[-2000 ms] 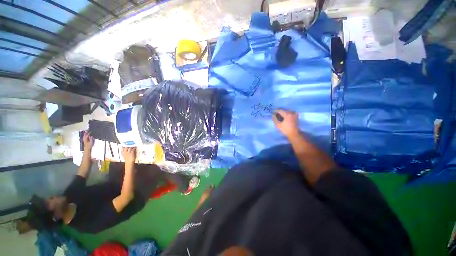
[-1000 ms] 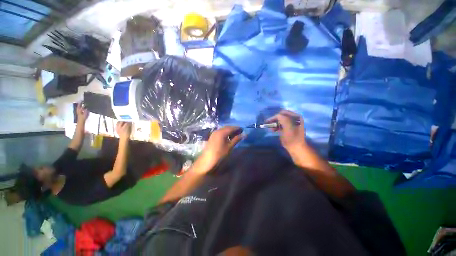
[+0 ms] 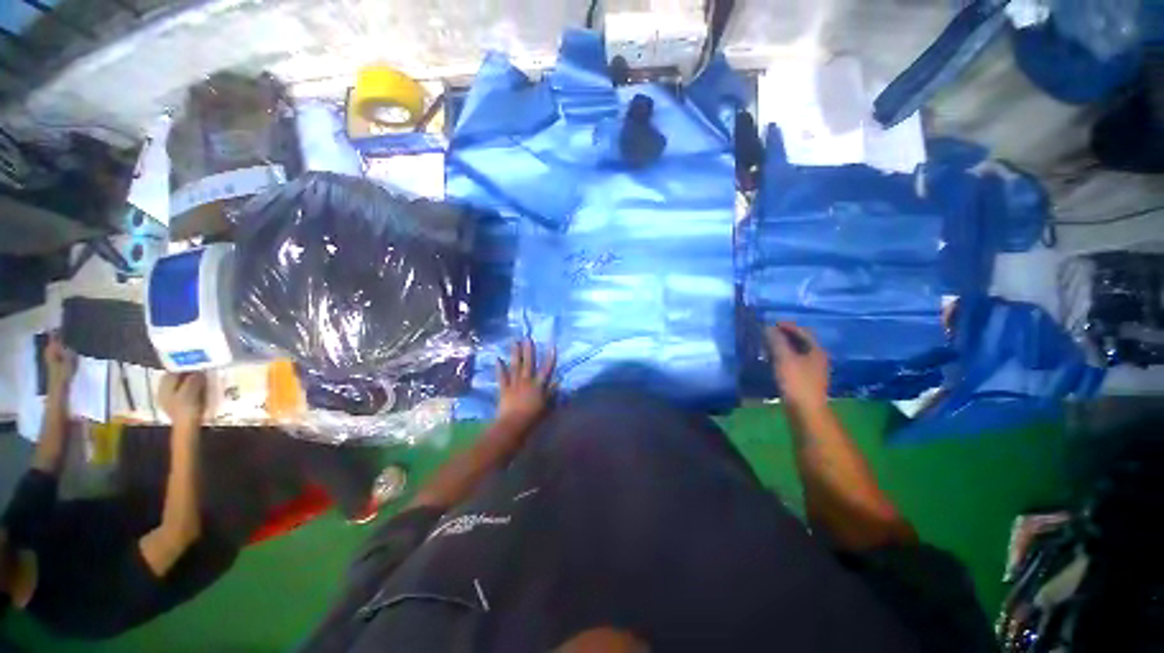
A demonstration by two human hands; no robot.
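A blue plastic bag lies flat on the bench in front of me, with black writing on its middle. My left hand rests with fingers spread on the bag's near left edge and holds nothing. My right hand is at the near edge, between this bag and a second blue plastic bag on the right. It is closed on a small dark stick, which looks like a marker pen, mostly hidden by the fingers.
Bagged dark garments lie left of the bag, beside a label printer. A yellow tape roll and papers lie behind. A seated person is at left. Dark packets stand at lower right.
My hands have moved apart from over the bag: the left onto its near edge, the right rightward with the marker. The marker's light shaft no longer shows. The view has shifted right.
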